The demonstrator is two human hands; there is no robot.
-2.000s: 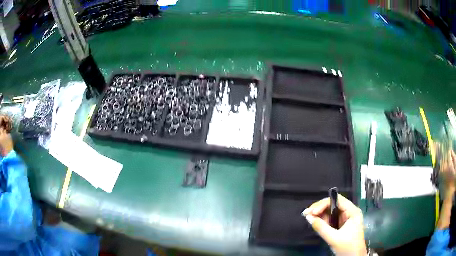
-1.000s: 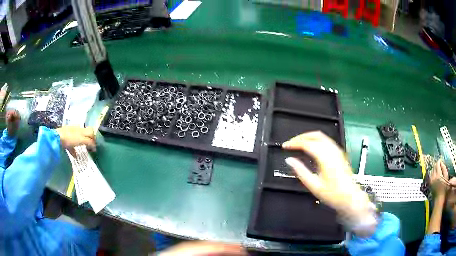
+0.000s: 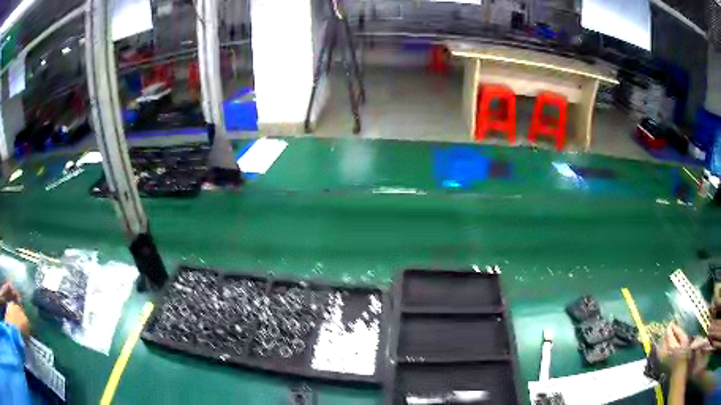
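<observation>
Neither of my hands is in the picture. A black parts tray (image 3: 269, 367) lies in front of me, with heaped trim rings (image 3: 213, 312) in its left sections and white bits (image 3: 348, 336) in its right end section. An empty compartment tray (image 3: 454, 315) stands beside it, cut off by the lower edge; a pale slim item (image 3: 447, 396) lies in its lowest visible section. A black plate (image 3: 301, 395) lies below the parts tray, partly cut off.
Black plates (image 3: 594, 331), a pale tool (image 3: 546, 356) and a white sheet (image 3: 605, 383) lie at right, near another worker's hands (image 3: 681, 348). A clear bag (image 3: 63, 293) and another worker's sleeve (image 3: 12, 364) are at left. A metal post (image 3: 118, 174) rises behind the parts tray.
The view has tilted up, so the trays sit lower in it. My right hand, over the compartment tray before, has left the picture. The left neighbour's arm and sheet have moved left.
</observation>
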